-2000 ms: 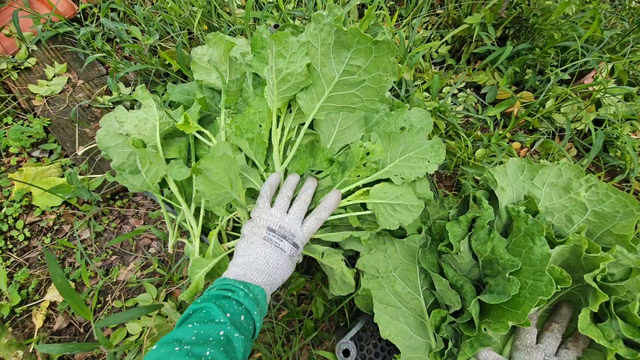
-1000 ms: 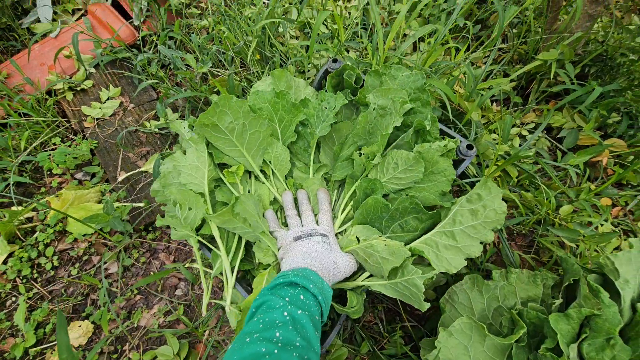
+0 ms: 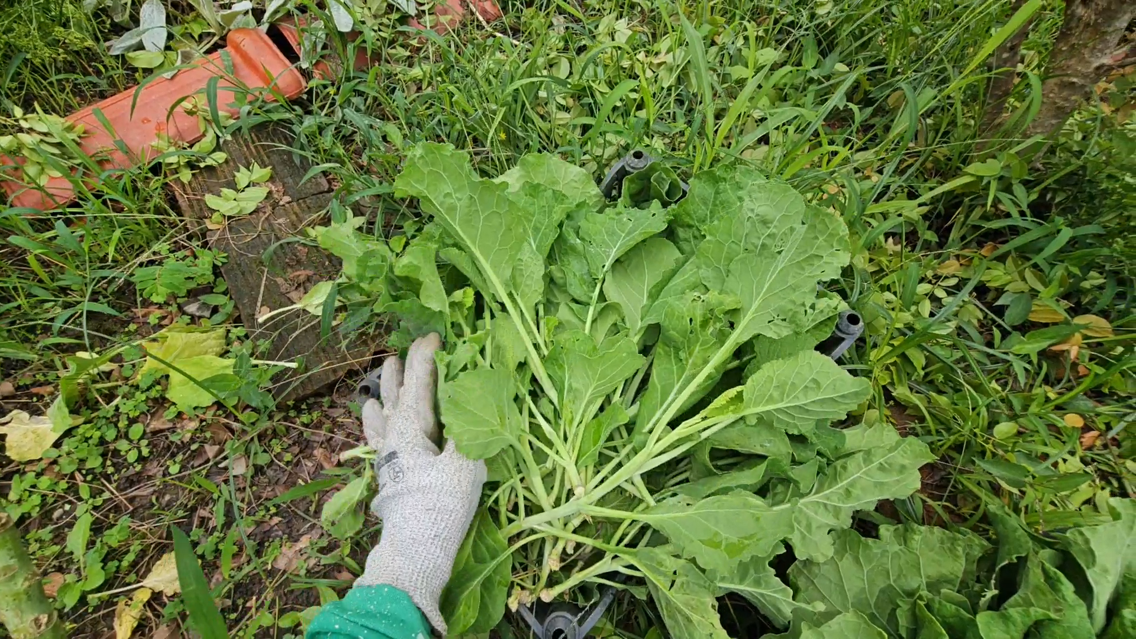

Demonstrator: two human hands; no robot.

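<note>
A large heap of leafy greens with pale stems (image 3: pixel 639 382) lies over a dark plastic crate, whose corner posts (image 3: pixel 845 330) poke out around the leaves. My left hand (image 3: pixel 417 461), in a light grey knit glove and green sleeve, rests at the heap's left edge. Its fingers point up the view and touch the outer leaves; part of the thumb side is covered by a leaf. Whether the fingers press or hold a leaf is hard to tell. My right hand is out of view. More broad green leaves (image 3: pixel 896 577) lie at the lower right.
An orange plastic planter (image 3: pixel 169 111) lies at the upper left beside a weathered wooden board (image 3: pixel 266 257). Yellowed leaves (image 3: pixel 191 364) lie on the soil at left. Grass and weeds surround the heap, and a tree trunk (image 3: pixel 1078 62) stands at the upper right.
My left hand has moved from on top of the stems to the heap's left edge. My right hand, seen at the lower right two seconds ago, has left the view. The view has shifted.
</note>
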